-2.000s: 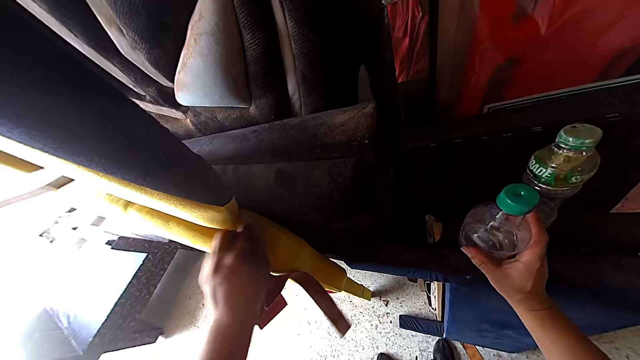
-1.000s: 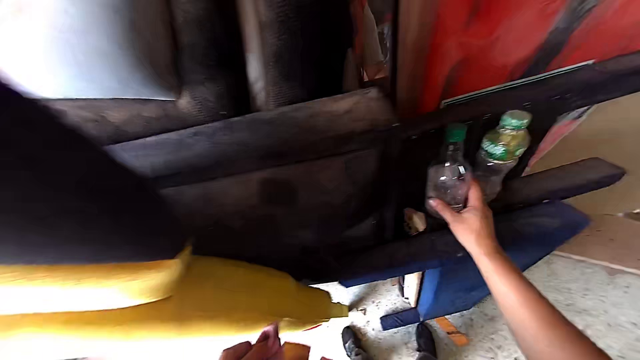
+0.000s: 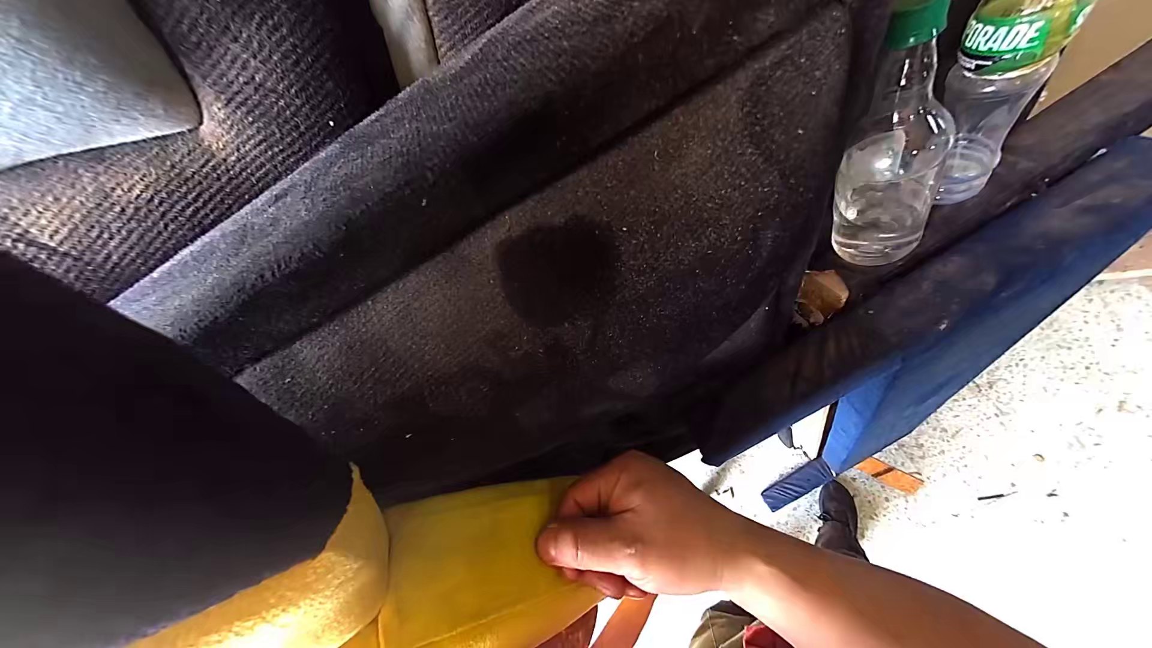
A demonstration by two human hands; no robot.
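My right hand (image 3: pixel 630 531) pinches the edge of a yellow fabric-covered piece (image 3: pixel 477 558) between thumb and fingers. Dark fabric (image 3: pixel 144 450) overlaps that piece on the left. A dark upholstered panel (image 3: pixel 432 351) with a round damp-looking patch lies beyond my hand. My left hand cannot be made out; a reddish-brown sliver under the yellow edge is unclear. A clear bottle with a green cap (image 3: pixel 886 189), partly filled with clear liquid, stands on a dark ledge at the upper right. Behind it is a clear plastic bottle with a green label (image 3: pixel 976 126), holding a little liquid.
A blue fabric-covered frame part (image 3: pixel 981 306) runs along the right, above a speckled floor (image 3: pixel 1008 450). A dark shoe (image 3: pixel 837 504) and an orange-brown strip (image 3: pixel 891 475) are on the floor. Grey and dark ribbed cushions (image 3: pixel 225 117) fill the upper left.
My right hand has let go of the green-capped bottle, which now stands on the ledge, and has moved left to the yellow piece. The view has come closer to the upholstery.
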